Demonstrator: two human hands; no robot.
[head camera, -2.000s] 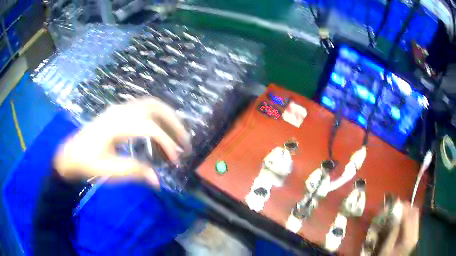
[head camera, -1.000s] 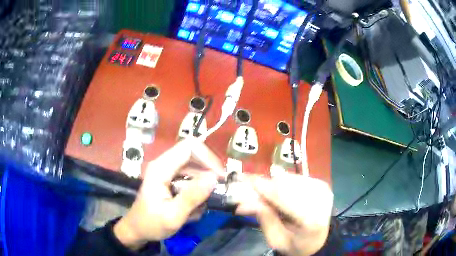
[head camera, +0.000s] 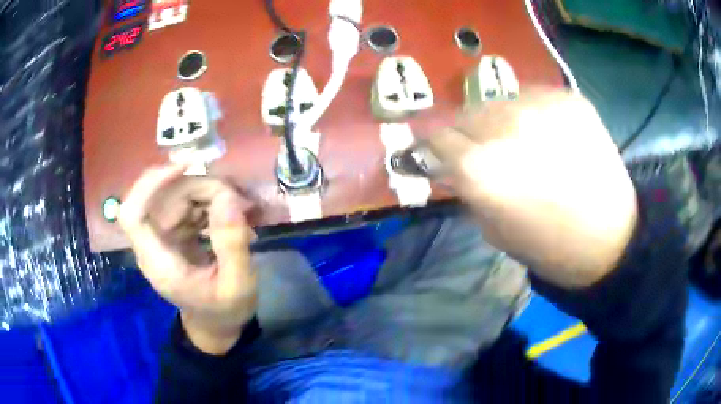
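The red-brown test box (head camera: 237, 95) lies in front of me. A short silver cylindrical unit (head camera: 299, 172), likely a car charger, stands in the second round socket from the left, with a black lead (head camera: 291, 102) running into its top. My right hand (head camera: 545, 185) is blurred; its fingertips are at the third round socket (head camera: 411, 163), and whether they grip anything is unclear. My left hand (head camera: 194, 245) is curled palm up at the box's near left edge; something small and dark may be between its fingers, too blurred to tell.
Off-white AC sockets (head camera: 402, 85) stand in a row, with round holes (head camera: 383, 38) behind them. A white cable (head camera: 340, 55) crosses between them. Shiny clear plastic trays (head camera: 35, 158) are at left. A green indicator (head camera: 110, 208) is at lower left. A blue area (head camera: 348, 268) shows below the box.
My hands, close together before, are now apart, left hand at the left and right hand at the third socket. The second socket now shows a unit with the black lead. The view has shifted nearer.
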